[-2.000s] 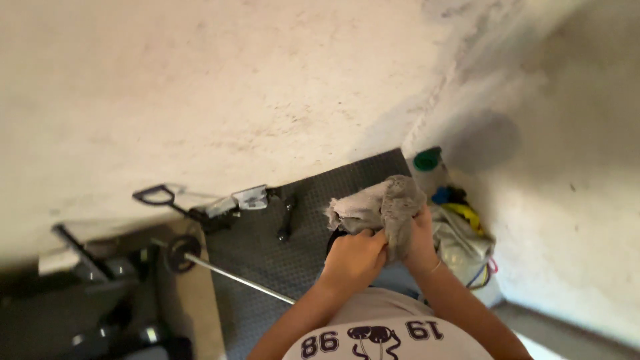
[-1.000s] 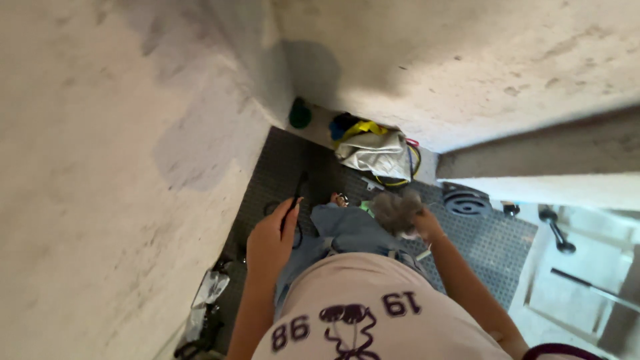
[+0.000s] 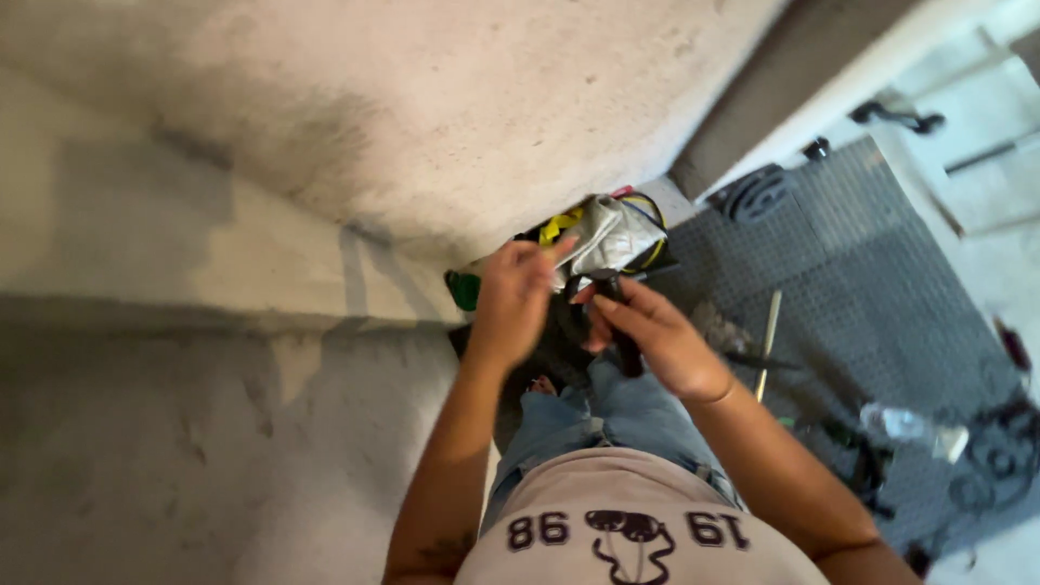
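My right hand (image 3: 642,325) is closed around a dark handle (image 3: 624,337), which points down toward my jeans. A dark loop or strap shows by its fingertips. To the left of it my left hand (image 3: 516,301) is raised and blurred, with a finger stretched out; no object shows in it. The two hands are apart. Behind them, against the wall, lies a silvery-white bag (image 3: 613,236) with yellow and dark items beside it. A grey cloth-like bundle (image 3: 721,329) lies on the mat, right of my right hand.
The dark rubber mat (image 3: 845,244) covers the floor. A weight plate (image 3: 756,193), a dumbbell (image 3: 898,118), a pale rod (image 3: 768,341) and a clear plastic bottle (image 3: 902,422) lie to the right. A green round object (image 3: 463,290) sits at the wall corner.
The grey cloth that was in my hands is out of them. The dark handle, in my left hand one second ago, is now in my right. The view has turned strongly.
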